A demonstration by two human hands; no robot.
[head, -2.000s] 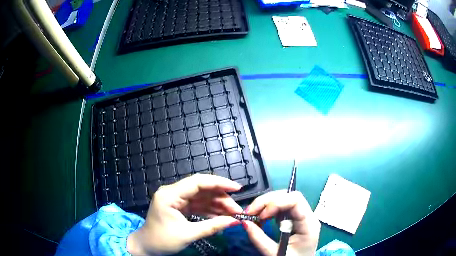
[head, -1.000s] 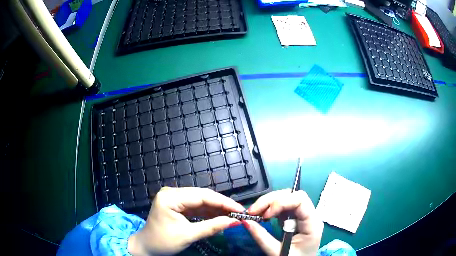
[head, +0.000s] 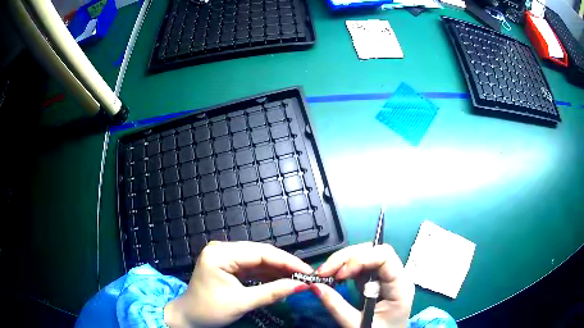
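Note:
A short segmented metal string (head: 314, 278) is held level between the fingertips of both hands, just below the near tray's front edge. My left hand (head: 234, 282) pinches its left end between thumb and fingers. My right hand (head: 371, 282) pinches its right end and also holds tweezers (head: 380, 227), which point up and away from the string. More metal strings (head: 267, 318) lie below my left hand, partly hidden. A dark blue sheet (head: 312, 311) shows partly under the hands. The black near tray (head: 221, 179) has a grid of square pockets.
On the green mat, a white pad (head: 440, 259) lies at right and a teal sheet (head: 408, 114) beyond it. A far tray (head: 234, 32), second white pad (head: 374, 39) and right-hand tray (head: 502, 70) lie further back. Pale tubes (head: 70, 57) stand at left; a red-edged object (head: 545, 38) is far right.
My left hand's fingers have closed down toward the thumb around the string. The tweezers have shifted slightly right and turned a little. Both hands stay at the same place.

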